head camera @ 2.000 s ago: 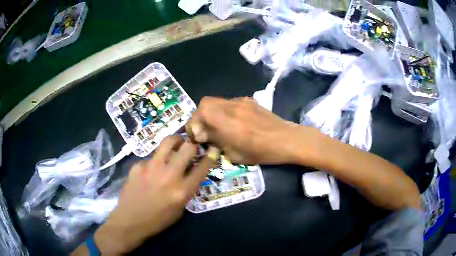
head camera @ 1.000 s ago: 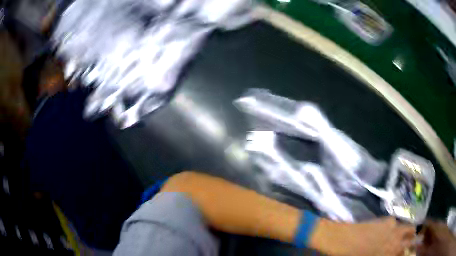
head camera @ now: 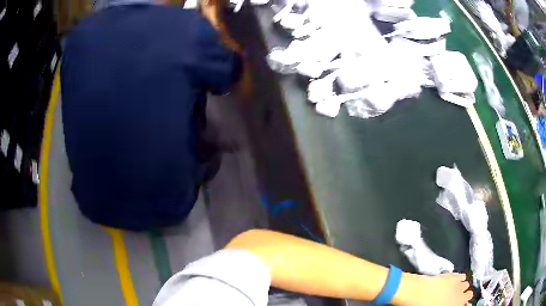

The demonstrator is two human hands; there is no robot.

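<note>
My left hand is at the bottom right with a blue wristband on the wrist. Its fingertips are beside an open outlet housing, which is cut off by the lower edge and shows small coloured parts inside. Whether the fingers hold anything is too small to tell. My right hand is not in view. Two plastic-bagged white cords lie just beyond the hand, a short one and a longer one reaching down to the housing.
A big pile of bagged white units lies on the bench top farther up. The green conveyor with a pale edge carries an open housing. A person in dark blue clothes sits at the left, beyond my forearm.
The view has swung left, away from the work. Both hands were together at the housings; now only my left hand shows at the lower right, and my right hand has left the picture.
</note>
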